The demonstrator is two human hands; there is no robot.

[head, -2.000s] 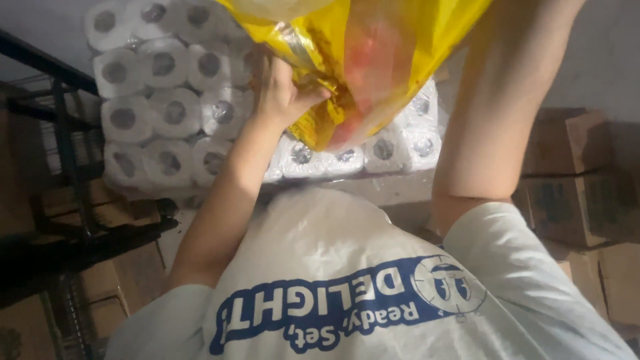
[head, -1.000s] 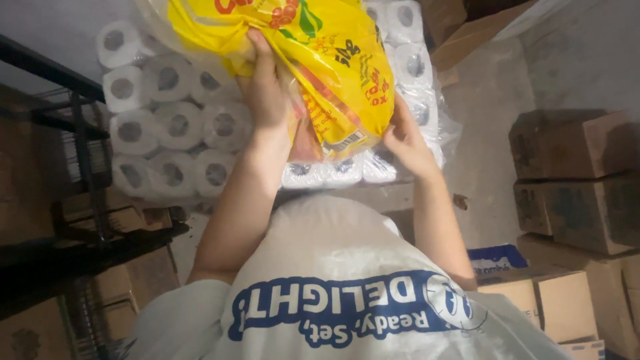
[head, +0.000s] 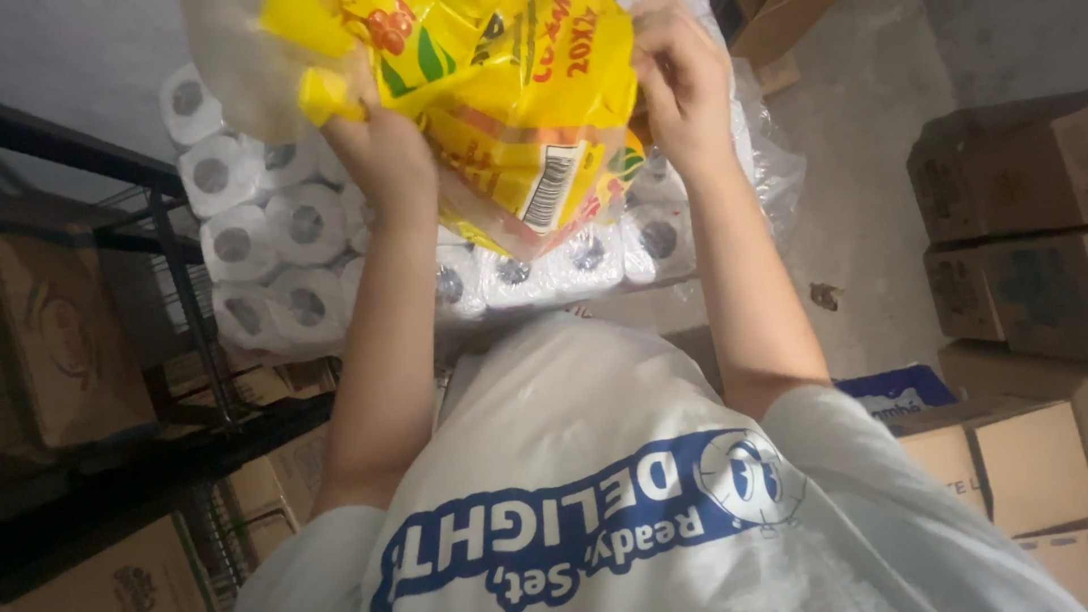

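Note:
A yellow plastic bag (head: pixel 510 119) with red fruit, green leaves, lettering and a barcode is held up between my hands at the top of the head view. My left hand (head: pixel 378 140) grips its left side, fingers partly hidden by the folds. My right hand (head: pixel 684 89) pinches the bag's right edge, fingers bent. Clear plastic shows along the bag's lower side, with reddish contents behind it. Below and behind the bag lie many white paper rolls (head: pixel 306 223) wrapped in clear film, partly covered by my arms.
Cardboard boxes (head: pixel 1003 178) are stacked at the right. A black metal rack (head: pixel 178 255) stands at the left, with more cartons (head: pixel 76 340) around it. Near the right stack lies a blue package (head: pixel 897 387). A small brown scrap (head: pixel 826 296) rests on the concrete floor.
My right hand, high and out of view two seconds ago, came down to the bag's right side. The bag has since turned, and its barcode now faces me more fully.

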